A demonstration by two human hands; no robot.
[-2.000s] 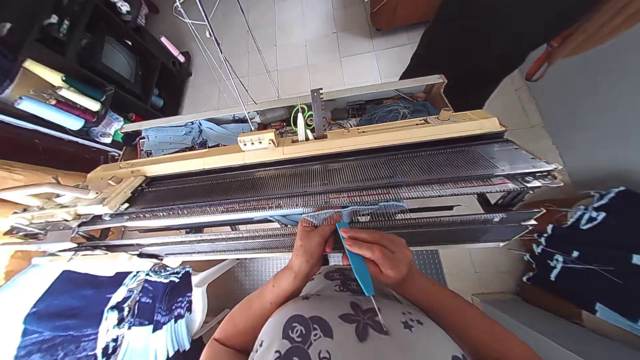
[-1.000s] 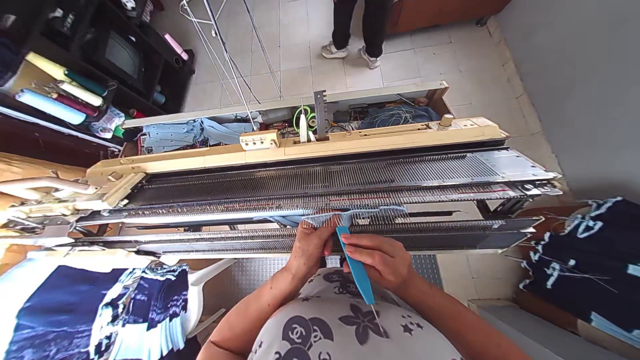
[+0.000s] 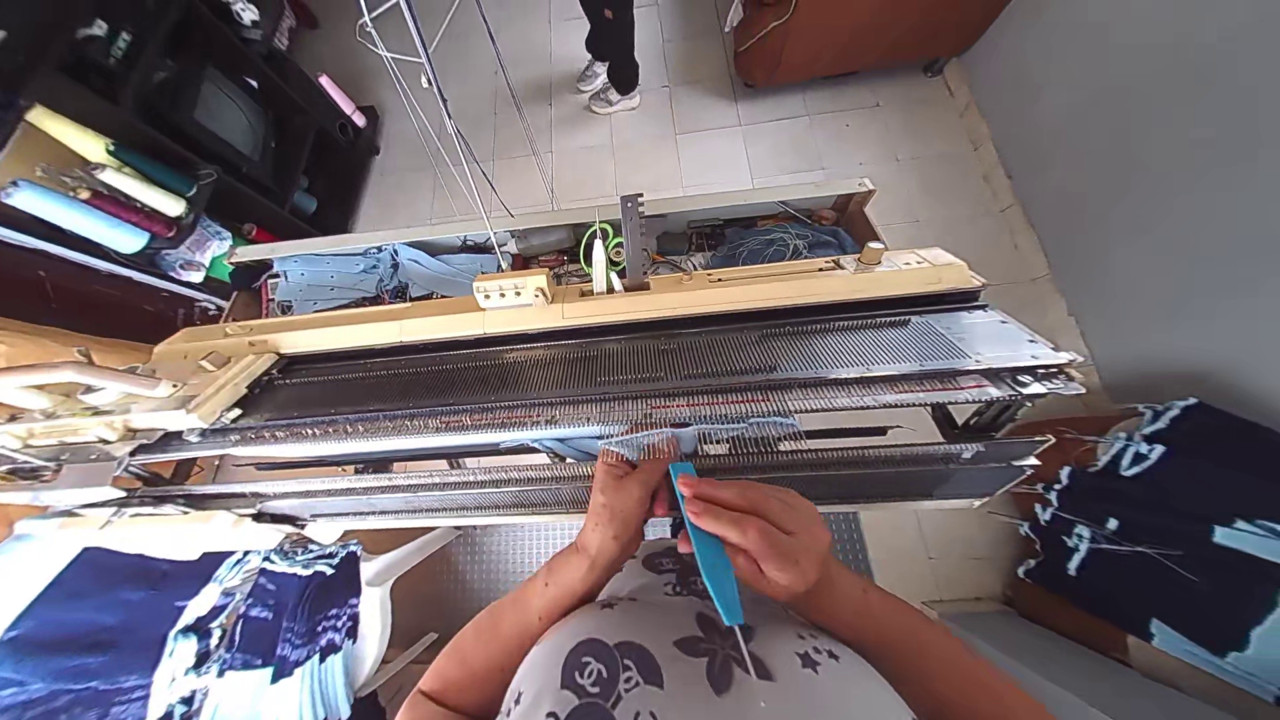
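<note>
A flat-bed knitting machine (image 3: 600,370) with two long needle beds spans the view. Light blue knitted fabric (image 3: 570,445) lies in the gap between the beds, its edge on the needles near the middle. My left hand (image 3: 620,505) is at that edge, fingertips against the fabric or a small toothed piece there; which one is unclear. My right hand (image 3: 760,535) grips a blue-handled tool (image 3: 712,560) whose thin metal shaft points down toward my shirt. The tool's upper end is close beside my left fingers. The yarn mast (image 3: 450,110) rises behind the machine.
A tray (image 3: 560,215) behind the machine holds blue knit pieces and tools. The carriage (image 3: 100,400) sits at the left end. Yarn cones (image 3: 75,215) lie on the left shelf. Navy knit stacks (image 3: 100,610) flank me on both sides. A person (image 3: 610,50) stands beyond the machine.
The other person has moved from the right side, behind the machine, to farther back near the middle. Both my hands have stayed at almost the same spot, the blue tool still in my right hand.
</note>
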